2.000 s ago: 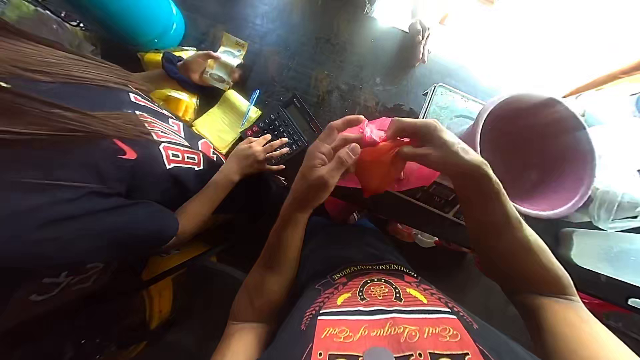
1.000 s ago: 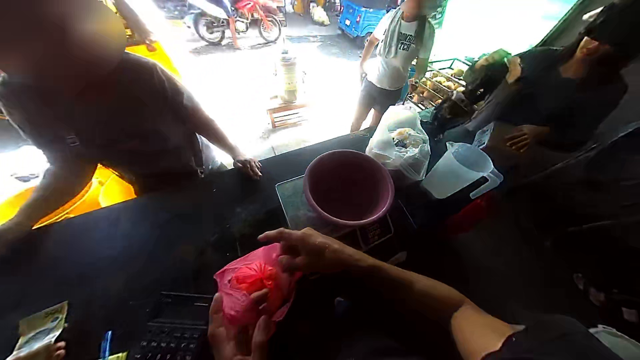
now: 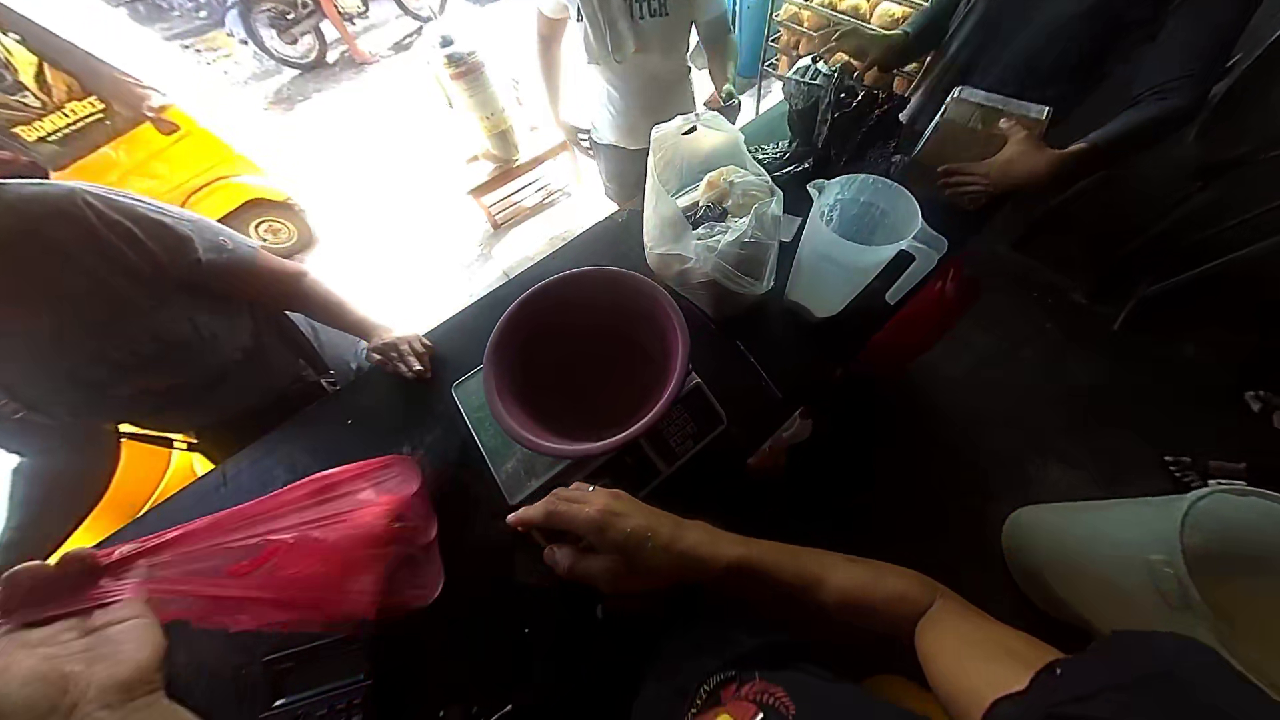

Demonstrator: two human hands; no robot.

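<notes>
At the lower left my left hand (image 3: 85, 640) grips the gathered end of a red plastic bag (image 3: 300, 550), which stretches out to the right over the black counter. My right hand (image 3: 620, 540), wearing a ring, is just below the scale with its fingers bent; whether it holds anything is unclear. A purple plastic bowl (image 3: 585, 360) rests on a digital weighing scale (image 3: 510, 460) in front of my right hand. Partly beneath the red bag lies a calculator (image 3: 315, 675), dark and half hidden.
Beyond the bowl stand a white plastic bag with contents (image 3: 712, 225) and a translucent measuring jug (image 3: 860, 245). A person's hand (image 3: 400, 353) rests on the counter edge (image 3: 470, 330) at left. Another person at upper right holds a box (image 3: 975, 130). A pale bucket (image 3: 1110, 560) is at lower right.
The red bag, earlier bunched between both hands, is now stretched out to the left in my left hand. My right hand has come away from it. The view has swung up from the lap.
</notes>
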